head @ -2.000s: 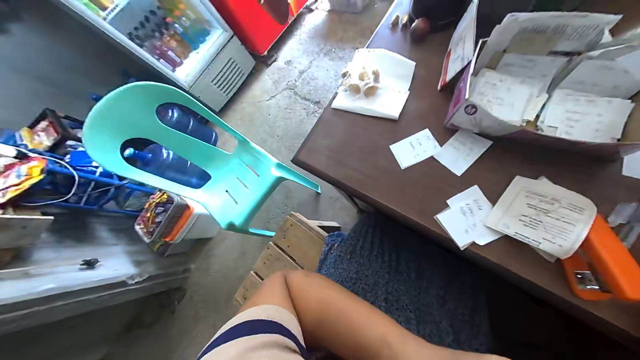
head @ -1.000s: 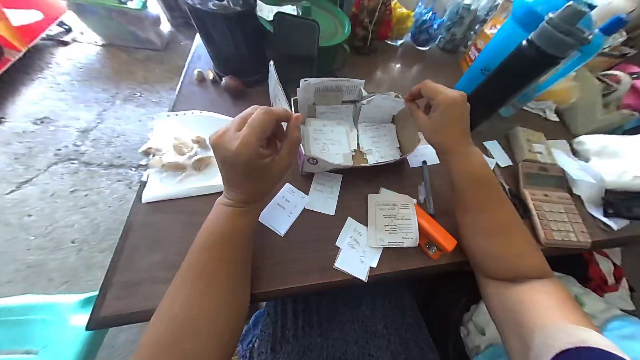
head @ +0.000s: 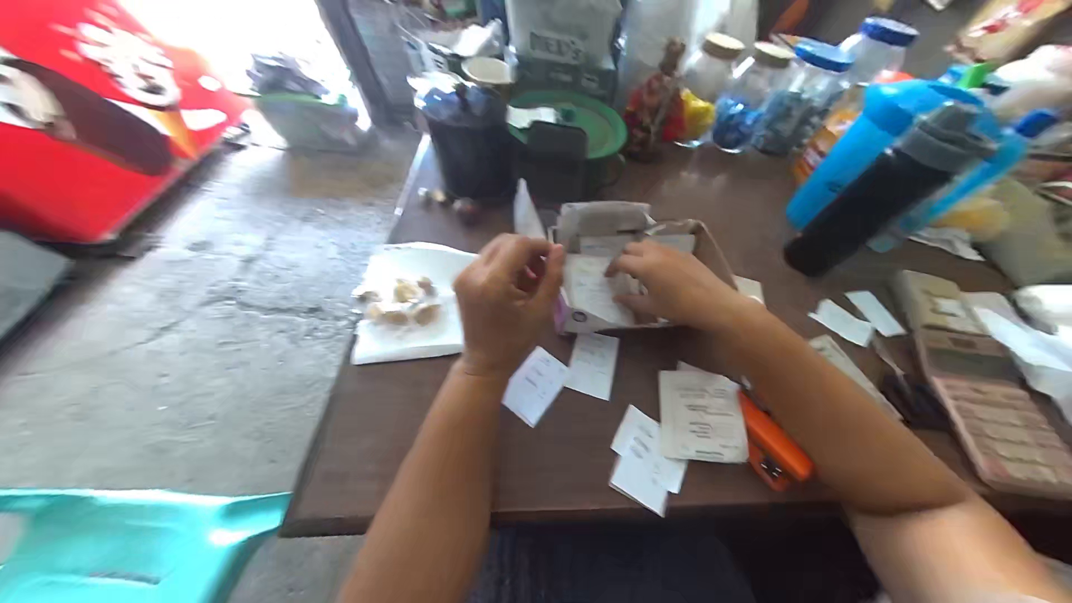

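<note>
My right hand point(head: 670, 283) reaches into a small cardboard box point(head: 712, 251), its fingers at the papers point(head: 590, 289) inside; whether it grips one I cannot tell. My left hand point(head: 509, 301) is raised at the box's left side with thumb and fingertips close together; nothing shows clearly between them. Handwritten paper slips point(head: 536, 385) lie just in front of the box. More slips point(head: 645, 469) lie near the table's front edge, beside a printed paper point(head: 702, 416) and an orange stapler point(head: 775, 444), partly under my right forearm.
On the dark wooden table point(head: 402, 469), small pale pieces point(head: 402, 301) rest on white paper point(head: 385, 343) at left. A black container point(head: 469, 138) and lidded jars point(head: 712, 71) stand behind. Dark and blue bottles point(head: 879, 184) and a calculator point(head: 997, 410) are at right, a turquoise chair point(head: 142, 544) at lower left.
My right hand has moved from above the box's right side down into it. My left hand stays near the box's left side. The view has swung from the chair and floor to the table.
</note>
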